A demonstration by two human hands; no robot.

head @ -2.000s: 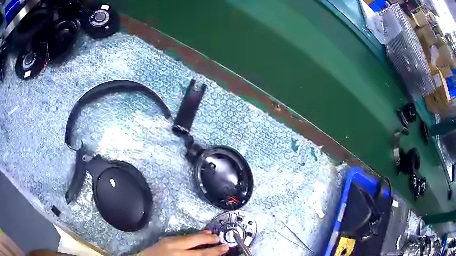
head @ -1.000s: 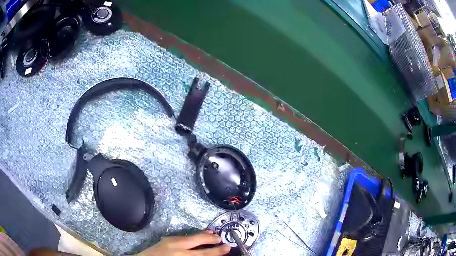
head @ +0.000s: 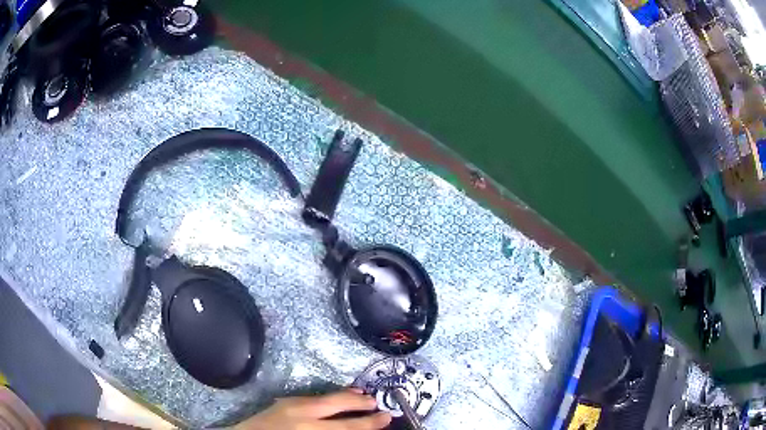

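Observation:
My left hand (head: 315,413) comes in at the bottom edge, its fingertips pressed on the left rim of a speaker plate (head: 422,374) with a silver centre. A thin rod-like tool (head: 408,410) stands on the plate's centre; the hand holding it is out of the picture. Just above the plate lies an open earcup housing (head: 386,294), glossy inside, with red wires at its lower edge. Its slider arm (head: 334,178) points up. Left of it lie the curved headband (head: 206,138) and a closed earcup (head: 212,327), outer face up.
A blue tray (head: 579,353) with a dark box and a yellow sponge (head: 584,417) stands at the lower right. Thin tweezers-like strands (head: 497,396) lie beside the plate. More headphone parts (head: 59,88) are at the upper left. A green conveyor (head: 470,109) runs behind the bench.
The whole view has shifted slightly, with things a little further right. My left hand and the tool remain at the plate.

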